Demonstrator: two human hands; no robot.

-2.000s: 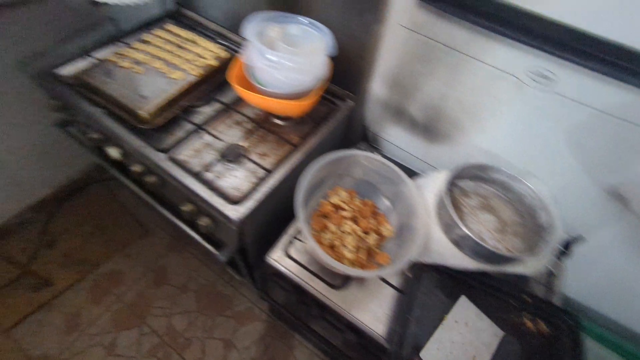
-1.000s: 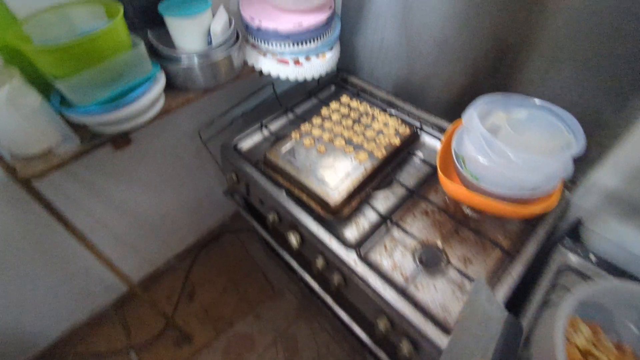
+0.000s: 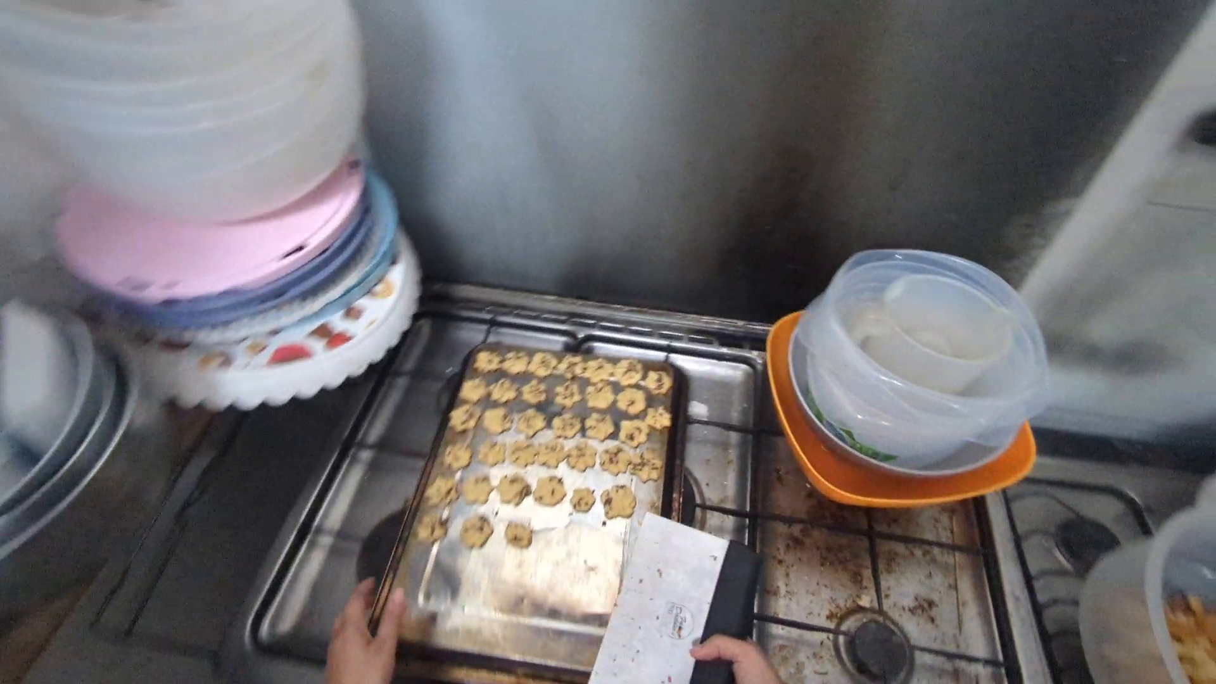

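Note:
A metal baking tray (image 3: 518, 589) lies on the stove, with rows of flower-shaped cookies (image 3: 549, 490) over its upper part and bare metal at its near end. My left hand (image 3: 366, 635) grips the tray's near left edge, thumb and fingers on either side of the rim. In my right hand (image 3: 731, 657) is a bench scraper (image 3: 665, 594) with a pale flat blade and a black handle, held by the handle at the tray's near right corner. The blade covers part of that corner and bears crumbs and some writing.
Right of the tray, an orange bowl (image 3: 950, 489) holding clear plastic containers (image 3: 921, 380) stands on the stove grate near a burner (image 3: 874, 646). Cake boards and stands (image 3: 285, 366) are stacked at the left, beside metal pans (image 3: 95, 446). A plastic tub (image 3: 1130, 608) with food pieces is far right.
The view has swung left and closer to the stove. Both hands have come into view, the left at the tray and the right with the scraper, whose blade showed low in the earlier frames.

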